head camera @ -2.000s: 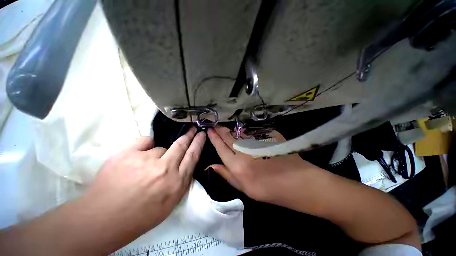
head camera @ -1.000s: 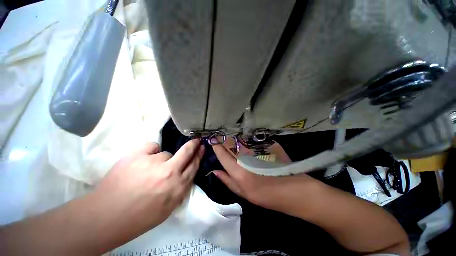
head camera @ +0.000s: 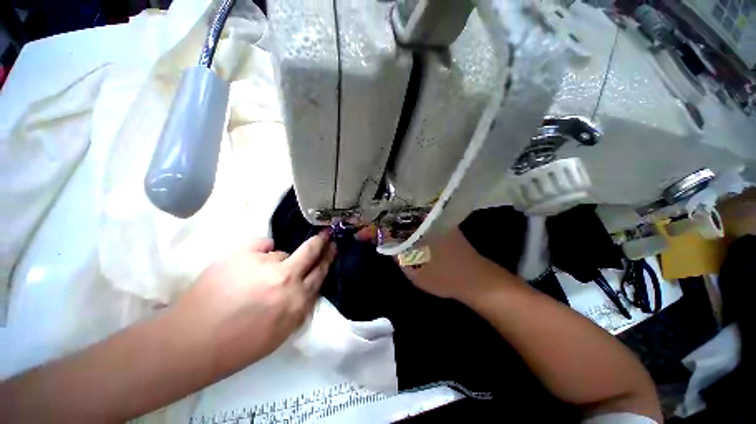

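Black fabric point(head camera: 356, 286) lies under the needle area of the sewing machine point(head camera: 365, 108). Off-white fabric point(head camera: 195, 166) spreads to its left, and a piece of it lies below the black. My left hand point(head camera: 261, 286) presses flat on the fabric, fingertips close to the presser foot point(head camera: 341, 228). It grips nothing that I can see. My right hand point(head camera: 435, 261) is at the right of the needle area, on the black fabric. Its fingers are partly hidden by the machine's curved guard, so its grip cannot be told.
A grey lamp point(head camera: 189, 145) on a flexible neck stands left of the head. Black-handled scissors point(head camera: 638, 286) lie at the right, near a yellow piece point(head camera: 692, 248). A white ribbed knob point(head camera: 551, 184) sits on the machine. A printed ruler point(head camera: 307, 402) runs along the front table edge.
The view has shifted, showing more of the machine's right side and the lamp. My right hand has moved slightly right and behind the guard. My left hand stays by the presser foot.
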